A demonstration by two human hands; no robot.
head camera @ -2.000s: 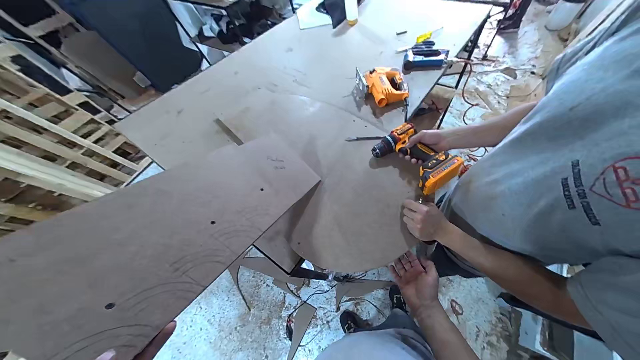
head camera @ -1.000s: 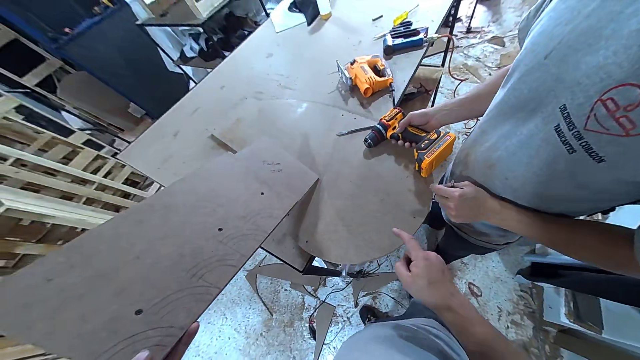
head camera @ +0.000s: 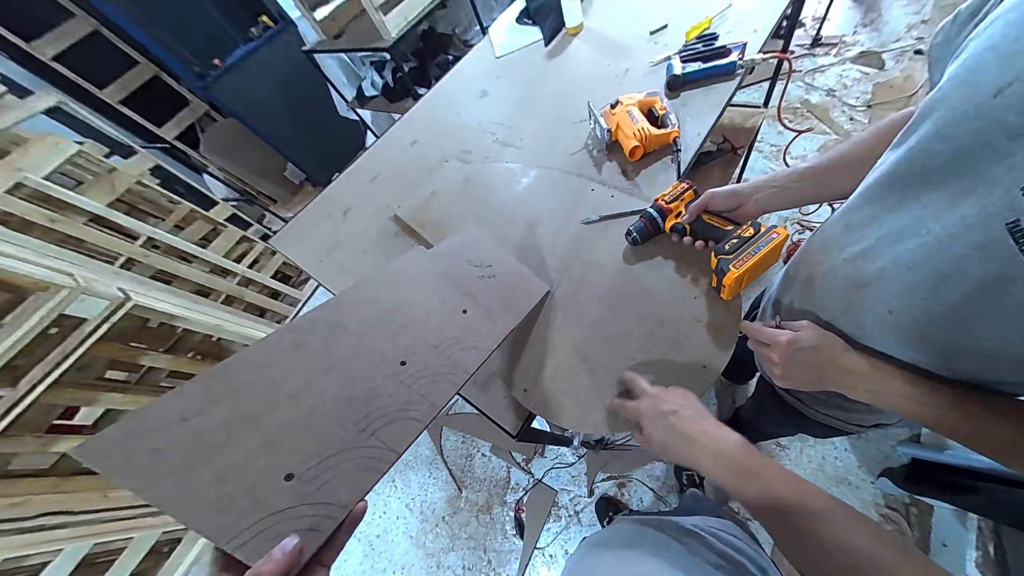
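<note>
My left hand [head camera: 300, 552] holds the near end of a long fiberboard panel [head camera: 344, 384] with several holes, pencil arcs and handwriting. The panel's far corner lies over a rounded fiberboard sheet [head camera: 632, 320] on the table. My right hand [head camera: 668, 412] hovers over the near edge of that sheet, blurred, fingers apart and holding nothing. Across from it, a co-worker's hand [head camera: 724, 208] grips an orange cordless drill [head camera: 668, 212]; the co-worker's other hand [head camera: 800, 352] pinches a small object that I cannot make out.
On the worktable [head camera: 480, 104] lie an orange jigsaw [head camera: 640, 126], a blue tool [head camera: 704, 72] and a yellow-handled screwdriver [head camera: 698, 28]. Wooden frames [head camera: 144, 232] stand at left. Fiberboard offcuts [head camera: 538, 512] and cables litter the floor below.
My right hand has moved from near the co-worker, where it was raised with a finger pointing, leftward over the rounded sheet. My left hand still holds the panel.
</note>
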